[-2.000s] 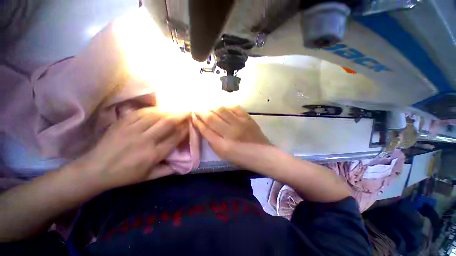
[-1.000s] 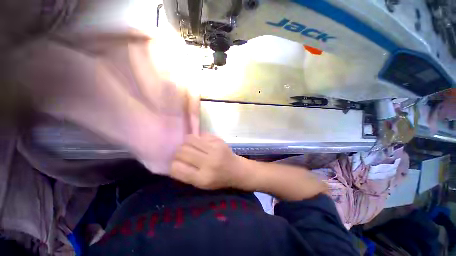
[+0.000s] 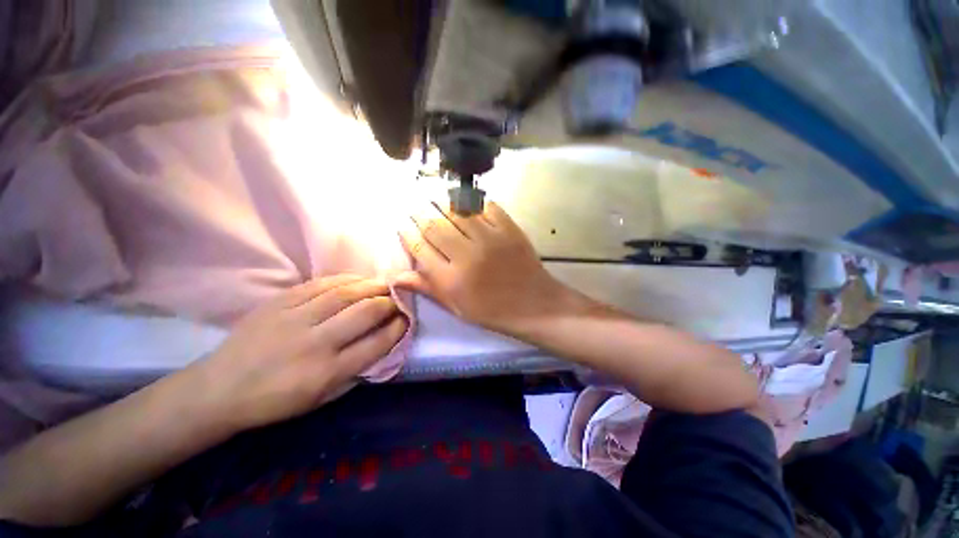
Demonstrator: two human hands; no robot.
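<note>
A dusty-pink garment piece point(image 3: 200, 189) lies spread over the machine bed on the left, its edge running to the bright glow at the needle. My left hand point(image 3: 315, 336) grips the cloth near its edge, with a small fold hanging below the fingers at the table's near edge. My right hand point(image 3: 473, 257) lies just below the needle area, thumb and fingers at the cloth edge beside my left fingertips. The sewing machine head point(image 3: 673, 137) stands above both hands. The presser foot and needle are lost in the glare.
A dark slide fitting point(image 3: 668, 250) lies on the bed to the right. A crumpled pile of pink pieces with white parts point(image 3: 810, 384) sits below the table edge at right. The table's near edge point(image 3: 473, 365) runs along my dark shirt. Pink cloth also hangs at far left.
My left hand, out of clear view one second ago, is back on the cloth. My right hand has moved up from the near edge toward the needle. The blurred cloth now lies flatter on the left.
</note>
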